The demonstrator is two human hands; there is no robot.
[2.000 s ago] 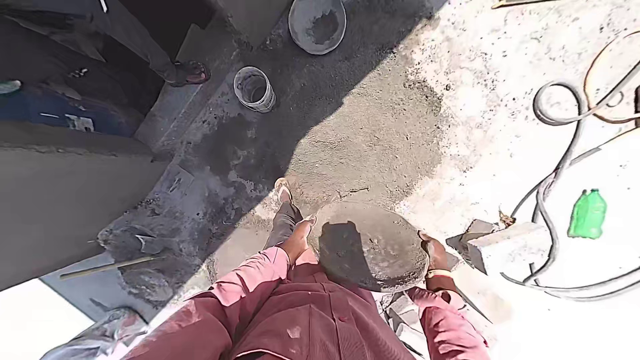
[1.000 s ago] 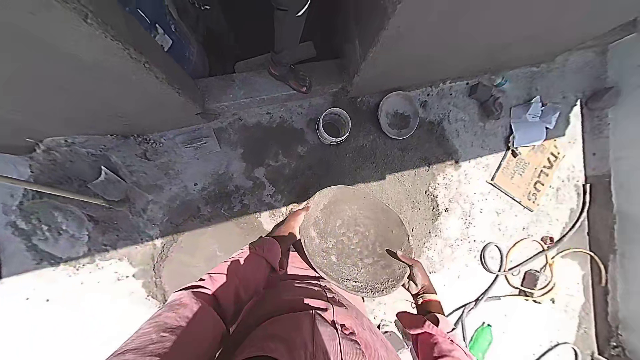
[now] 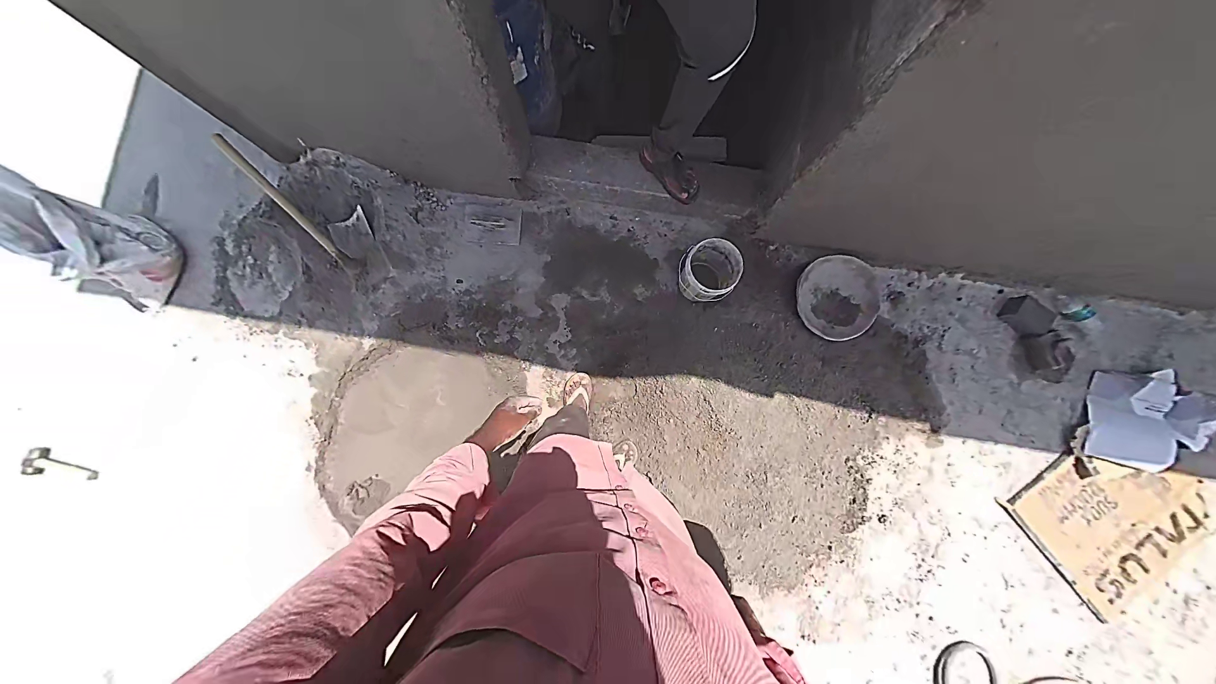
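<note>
My left hand [image 3: 503,423] reaches forward at the centre, with cement-like dust on its fingertips. It is beside the edge of a smooth, wet-looking mortar patch [image 3: 418,408]; nothing shows in it, but its finger pose is unclear. At the lower right a bit of my right sleeve [image 3: 781,660] shows, while the right hand is hidden. A dark curved edge [image 3: 708,551] by the shirt cannot be identified. A rough grey spread of sand or mortar mix [image 3: 750,465] lies right of my feet. Beyond it stand a white bucket [image 3: 711,271] and a round mortar pan [image 3: 838,299].
A person's sandalled foot [image 3: 670,176] rests on the doorway step between grey walls. A shovel [image 3: 285,204] lies at the left, near a plastic-wrapped bundle [image 3: 123,252]. Flattened cardboard [image 3: 1107,532], white sheets [image 3: 1135,418], dark blocks [image 3: 1035,328] and a hose [image 3: 964,660] are at the right.
Both hands held a round pan in the earlier frames; my left hand is now off it, and the pan is no longer recognisable in view. The view has turned left.
</note>
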